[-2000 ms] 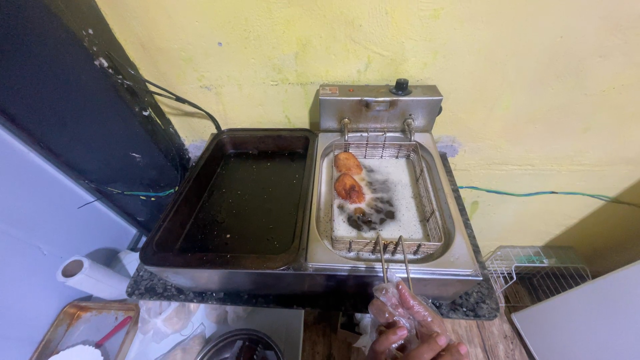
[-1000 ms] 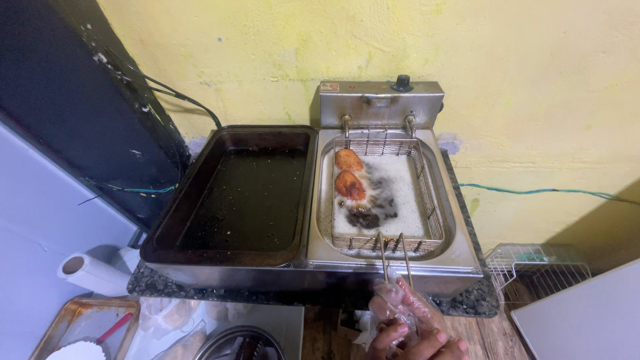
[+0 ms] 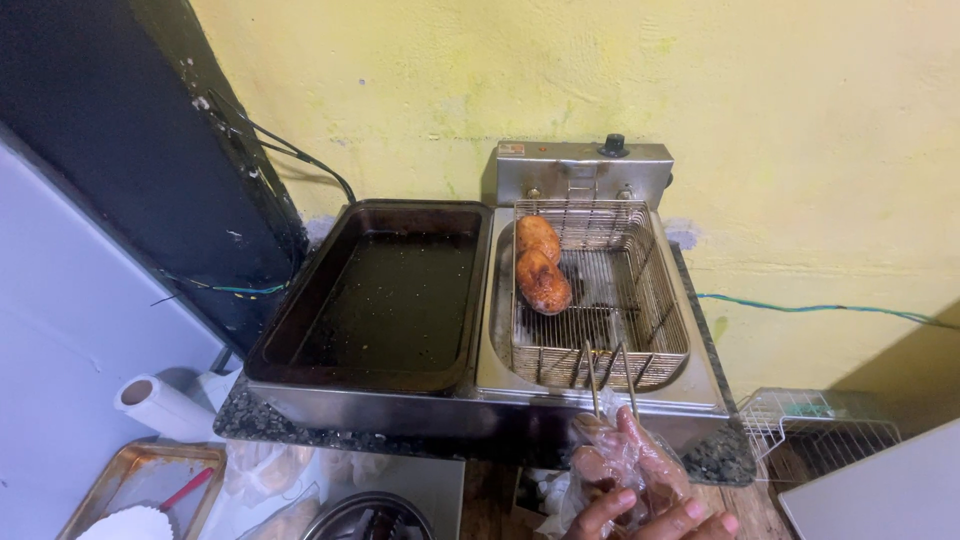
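My right hand (image 3: 637,457), in a clear plastic glove, grips the wire handle (image 3: 628,379) of a metal fryer basket (image 3: 600,364). My left hand (image 3: 649,517), apparently bare, lies against the glove from below; its palm is hidden, and whether it holds anything is unclear. The basket is raised within the well of a steel electric deep fryer (image 3: 709,394). Two browned, oval fried pieces (image 3: 538,236) (image 3: 544,283) rest together at its left side, the nearer one darker. Dark patches show beneath the mesh.
A dark rectangular pan (image 3: 382,300) sits left of the fryer on a speckled stone slab (image 3: 259,416). Lower left are a paper roll (image 3: 165,409), a tray (image 3: 206,457) with a red-handled utensil (image 3: 187,487), and a round metal vessel (image 3: 367,506). A white wire rack (image 3: 817,424) stands right.
The basket has come up out of the foaming oil with the two fried pieces in it. Its mesh floor now shows. Both hands remain at the handle.
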